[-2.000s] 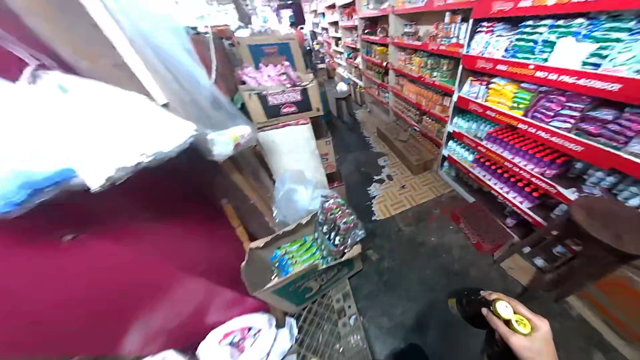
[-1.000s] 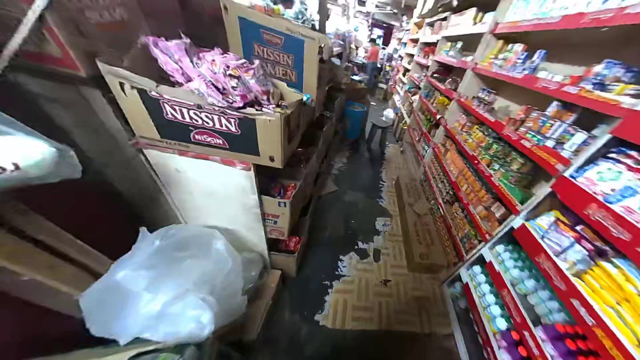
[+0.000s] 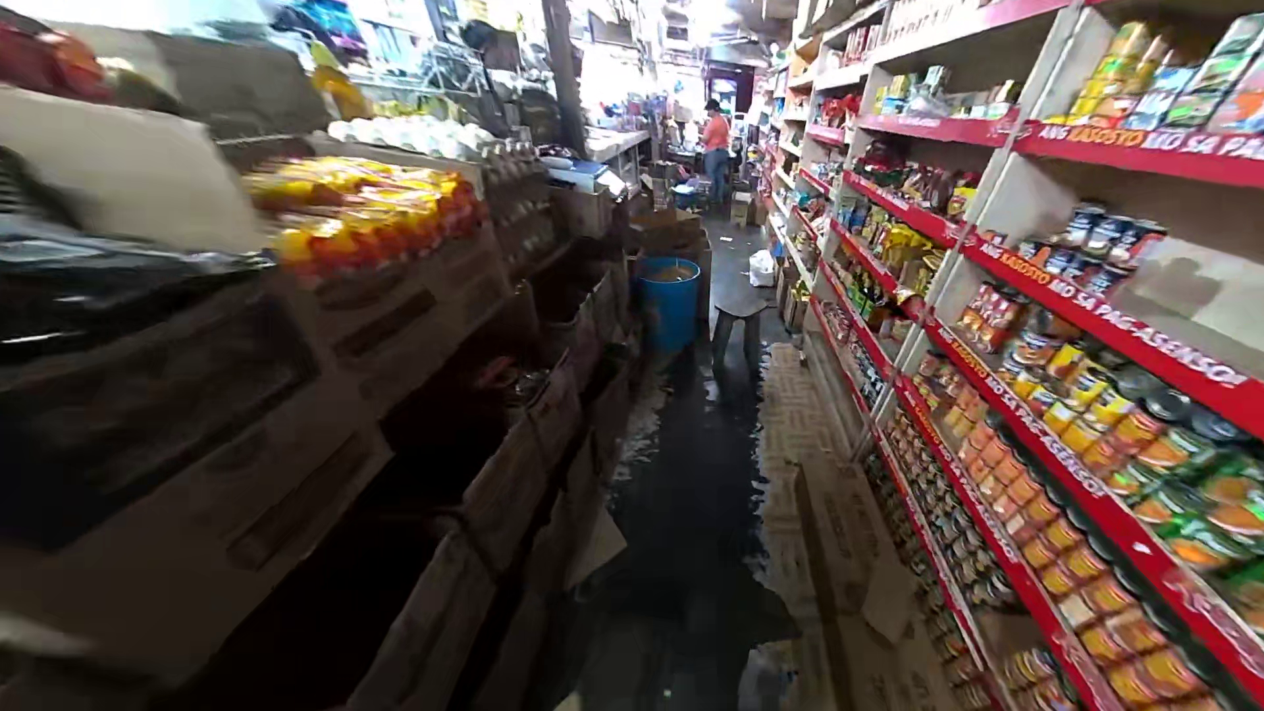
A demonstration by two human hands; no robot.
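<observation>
Neither my left hand nor my right hand shows in the head view at this moment. On the right, long shelves with red edge strips (image 3: 1106, 316) carry canned goods (image 3: 1076, 568) and packets. At the left, yellow and red packets (image 3: 365, 212) lie on stacked cardboard boxes, and trays of white eggs (image 3: 425, 133) stand just behind them. Whether either hand still holds anything is hidden.
A narrow aisle (image 3: 691, 474) runs ahead, with flattened cardboard (image 3: 829, 553) along its right side. A blue drum (image 3: 670, 304) and a dark stool (image 3: 741, 308) stand further on. Open cartons (image 3: 523, 454) line the left. A person (image 3: 716, 148) stands far down the aisle.
The view has moved forward along the aisle, past the noodle cartons. A hand with dark, yellow-capped bottles showed at the lower right two seconds ago; it is out of view now.
</observation>
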